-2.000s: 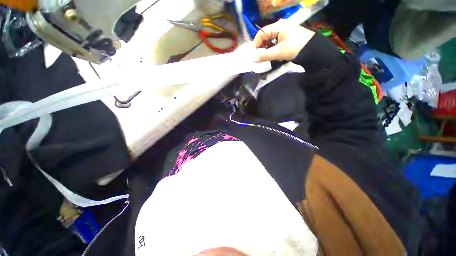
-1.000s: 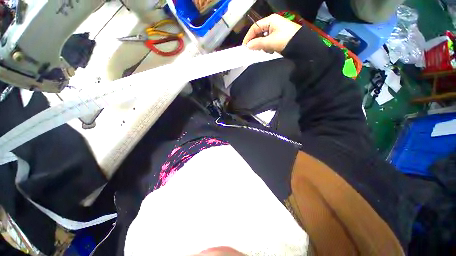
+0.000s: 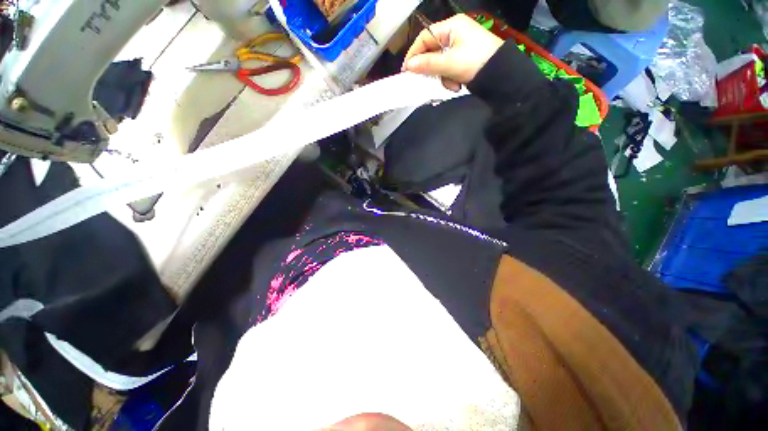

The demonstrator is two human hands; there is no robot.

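Note:
A long flat white band point(image 3: 244, 150) runs stretched in the air from the left picture edge to my right hand, passing in front of the pale machine table. My right hand point(image 3: 449, 52) pinches its right end between thumb and fingers; a thin dark pointed tool also sticks up from this hand. My left hand is out of the picture. A lower part of the band curls down over black cloth point(image 3: 76, 269) at the lower left. The cream-white sewing machine head point(image 3: 63, 67) stands at the upper left.
Scissors with red and yellow-orange handles point(image 3: 268, 77) lie on the machine bed. A blue tray point(image 3: 337, 42) sits at the table end. A red-rimmed crate point(image 3: 600, 103) with green scraps stands right of my hand. Blue plastic point(image 3: 716, 240) and a red item point(image 3: 739, 93) are farther right.
The view has shifted, so the machine and scissors sit farther left than at first. The band stays pinched in my right hand. Its loose lower curl has changed shape.

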